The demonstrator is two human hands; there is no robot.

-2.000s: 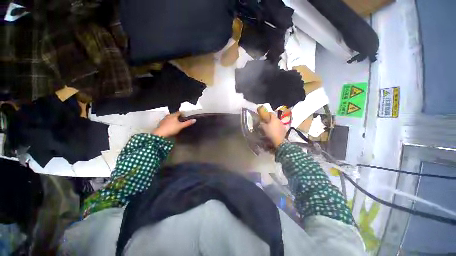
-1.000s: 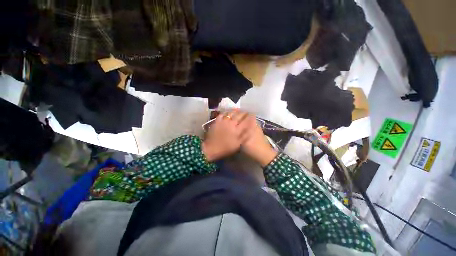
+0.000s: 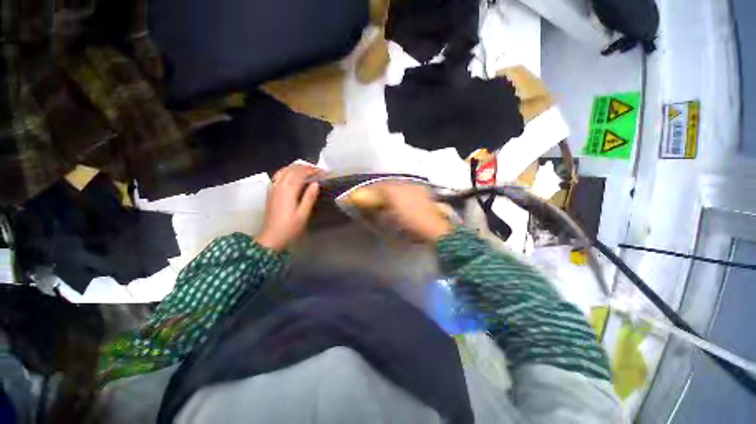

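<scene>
A dark curved cut piece (image 3: 327, 210) lies in front of me on the table; its check, if any, is blurred. My right hand (image 3: 406, 211) is shut on the yellow-tan handle of the steam iron (image 3: 355, 197). The iron's pointed tip faces left and its sole rests on or just over the dark piece; I cannot tell which. My left hand (image 3: 288, 204) is at the piece's left end, its fingertips on the dark edge. I cannot tell if it grips or only presses it.
Black ragged stacks (image 3: 452, 108) lie on white paper across the far side. A dark padded block (image 3: 257, 41) stands behind, with a brown plaid heap (image 3: 124, 124) at left. A grey hose (image 3: 530, 201) runs off right past a red-orange item (image 3: 484, 169).
A second ago both hands were together over the iron. Now my left hand is apart, at the piece's left end, and the iron is on its own in my right hand. The view has shifted.
</scene>
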